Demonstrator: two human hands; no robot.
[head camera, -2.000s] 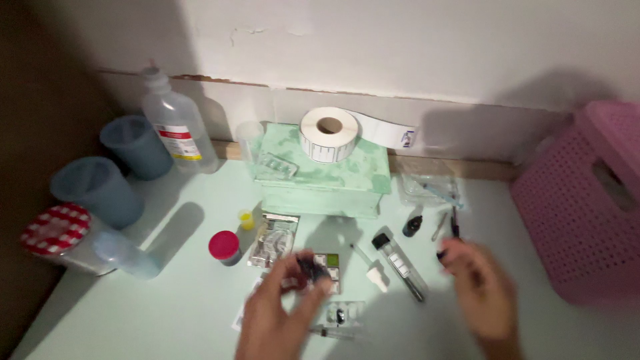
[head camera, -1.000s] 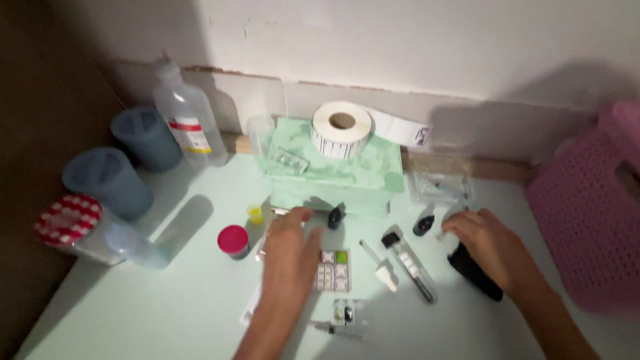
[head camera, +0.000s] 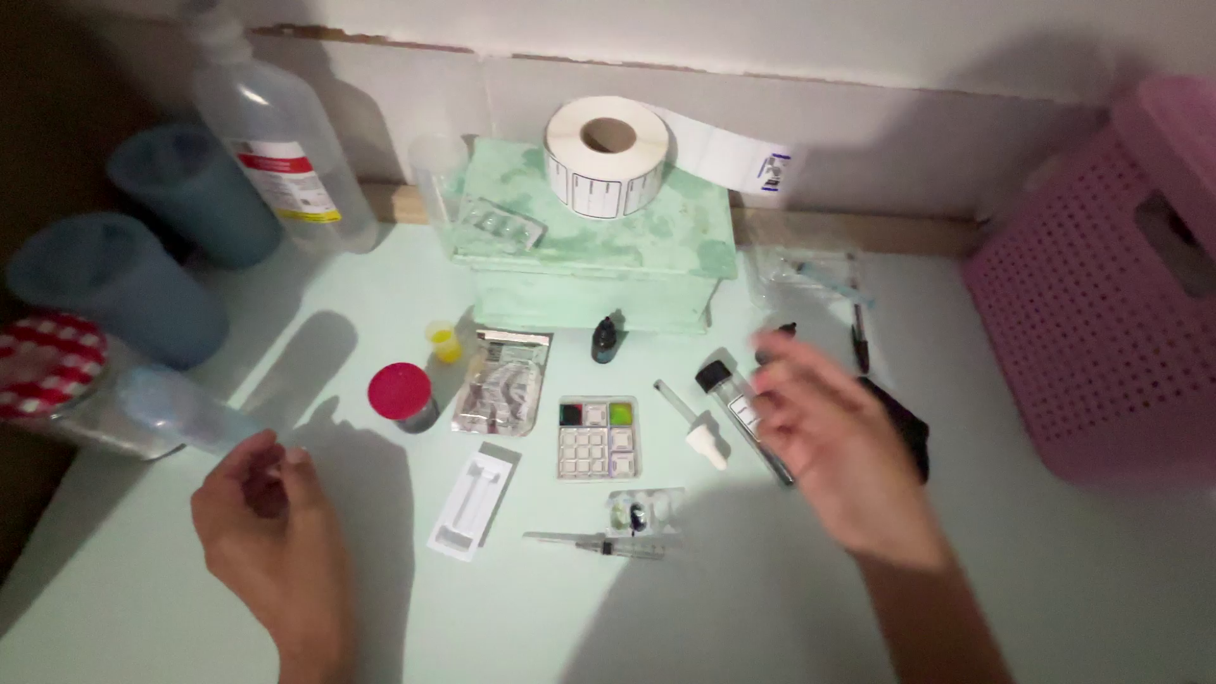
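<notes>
My left hand (head camera: 275, 532), fingers loosely curled, hovers at the lower left with nothing visible in it, left of a white plastic tray (head camera: 473, 499). My right hand (head camera: 826, 427), blurred, is over a capped tube with a black cap (head camera: 714, 376); whether it holds anything is unclear. Between the hands lie a sectioned palette (head camera: 598, 454), a white-bulbed dropper (head camera: 705, 443), a blister piece with dark and green stains (head camera: 644, 513) and a syringe (head camera: 608, 547). A small black dropper bottle (head camera: 604, 340) stands before the green box (head camera: 608, 285). A foil packet (head camera: 503, 385) lies left of it.
A label roll (head camera: 608, 157) and a blister strip (head camera: 502, 225) sit on the box. At left are a clear bottle (head camera: 294, 142), blue cups (head camera: 119, 285) and a jar with checked lid (head camera: 52, 366). A red-lidded cup (head camera: 403, 394) stands nearer. A pink basket (head camera: 1102, 313) borders the right.
My left hand has moved left, away from the foil packet. My right hand has moved left and nearer the capped tube. The small black bottle now stands free of the left hand.
</notes>
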